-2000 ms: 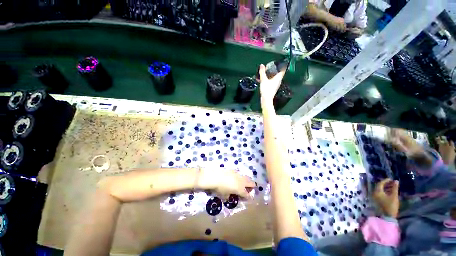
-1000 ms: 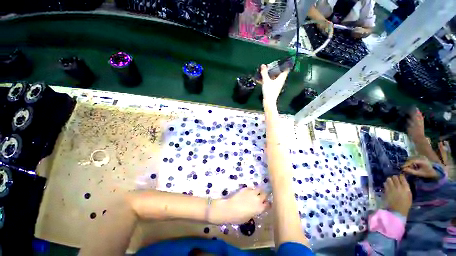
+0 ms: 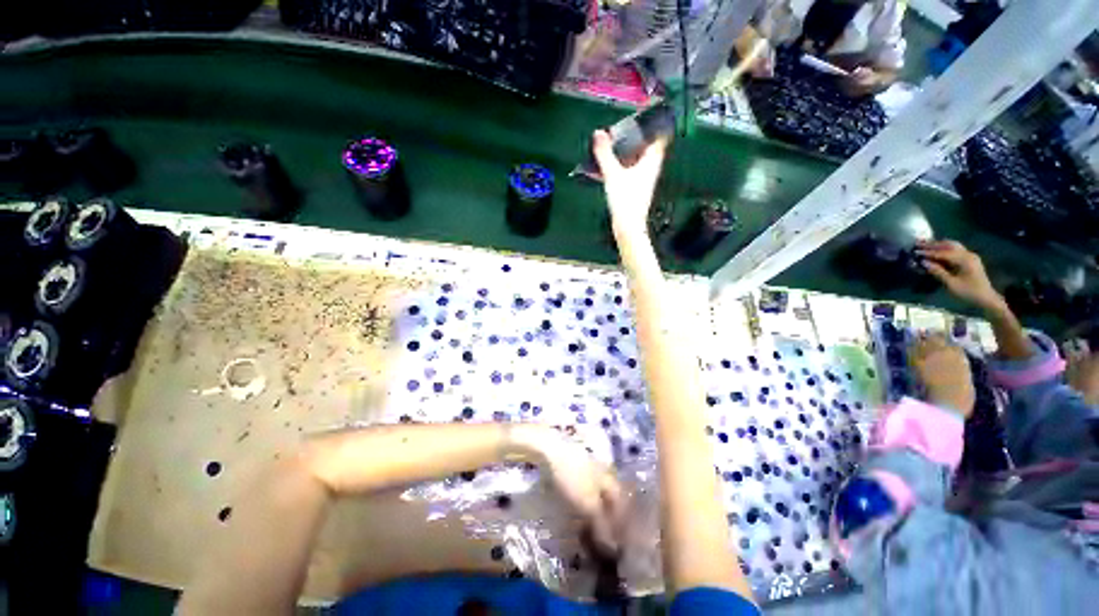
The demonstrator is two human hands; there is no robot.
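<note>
My right hand (image 3: 629,169) is stretched over the green belt (image 3: 458,114) and grips the dark powered screwdriver (image 3: 641,132), whose green end fitting shows at its right. My left hand (image 3: 588,481) is blurred, fingers pointing down over the clear plastic sheet (image 3: 524,529) near my body. A dark blurred shape lies by its fingertips; whether they hold it I cannot tell. Small dark dots (image 3: 546,325) lie scattered over the whitish sheet. Black cylindrical units stand on the belt, one with a purple-lit top (image 3: 371,159), one with a blue-lit top (image 3: 530,183).
A black tray with ring-topped units (image 3: 60,286) stands at the left of the tan board (image 3: 289,421). A slanting white post (image 3: 892,144) rises at right. A neighbouring worker's hand (image 3: 961,274) reaches to the belt at right. Another worker sits across the belt.
The units on the belt have moved right. My left hand has opened out from a fist and turned downward. My right hand with the screwdriver has moved slightly left and up.
</note>
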